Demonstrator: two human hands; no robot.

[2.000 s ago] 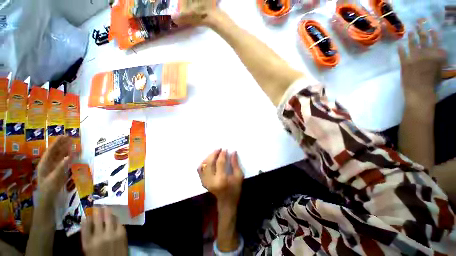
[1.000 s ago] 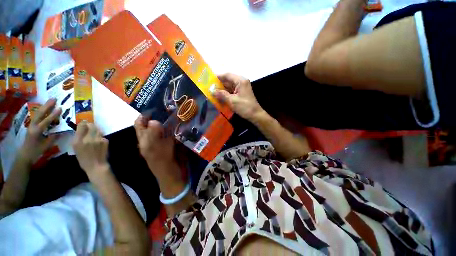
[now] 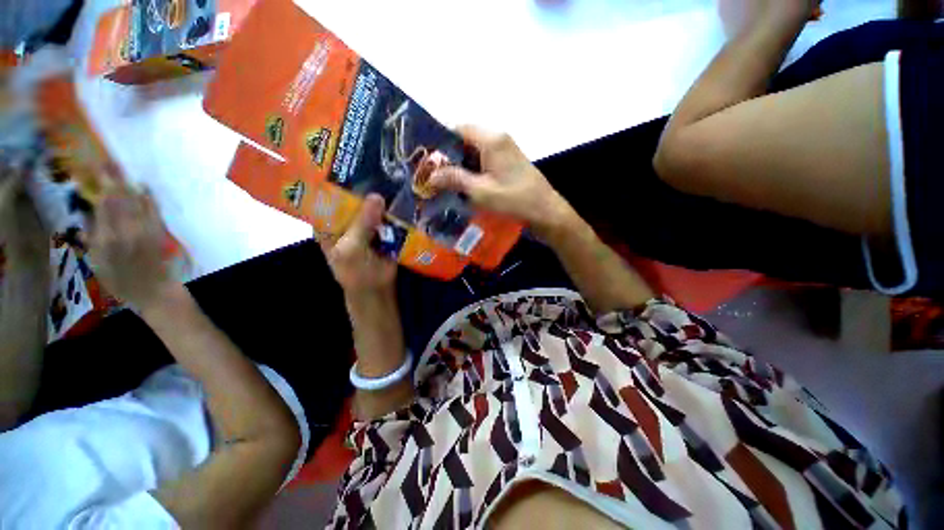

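A retail carton point(image 3: 357, 135), orange and dark grey with a product picture, is held tilted above the table's front edge. Its plain orange flap points up and left, and its yellow side panel faces down and left. My left hand point(image 3: 362, 254), with a white band at the wrist, grips the lower left side of the carton, thumb on the yellow panel. My right hand point(image 3: 497, 186) grips the right side near the barcode end, thumb on the printed face.
Another carton point(image 3: 171, 36) lies on the white table point(image 3: 538, 72) at the upper left. A neighbour's blurred hands point(image 3: 129, 238) handle a carton at the left. Another person's bent arm point(image 3: 771, 145) is at the upper right.
The carton in my hands has turned, so its yellow side panel now shows at the lower left instead of the right. The left neighbour's hands have lifted a carton.
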